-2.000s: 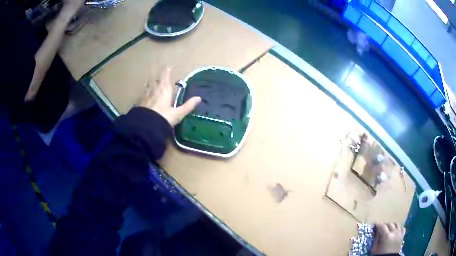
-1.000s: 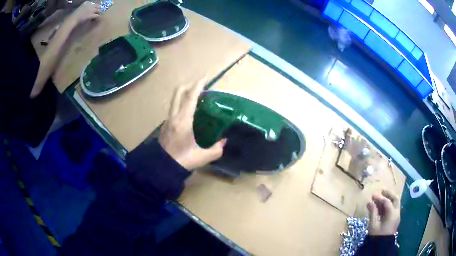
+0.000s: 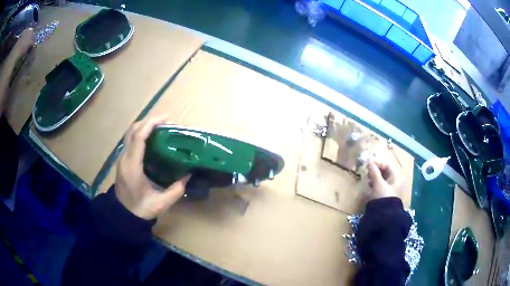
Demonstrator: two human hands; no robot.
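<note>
My left hand (image 3: 146, 173) grips the raised end of a glossy green housing (image 3: 204, 153) with a silver rim and dark opening. The housing is tilted over the cardboard. My right hand (image 3: 382, 177) has its fingertips at the right edge of a brown stained block (image 3: 345, 146) with whitish bits; whether the fingers pinch a fitting cannot be told. The block lies on a small cardboard pad (image 3: 316, 187). A pile of silver fittings (image 3: 414, 246) lies partly hidden under my right sleeve.
Two more green housings (image 3: 104, 32) lie at upper left, near another person's hand (image 3: 22, 46). A white tape roll (image 3: 434, 168) sits on the green surface at right. Dark housings (image 3: 472, 133) are stacked at far right, another (image 3: 463, 258) lies lower right. Blue bins (image 3: 386, 28) stand across the bench.
The view has swung right. My left hand first rested on the flat housing, then lifted and tilted it. My right hand has moved from the fittings pile to the stained block.
</note>
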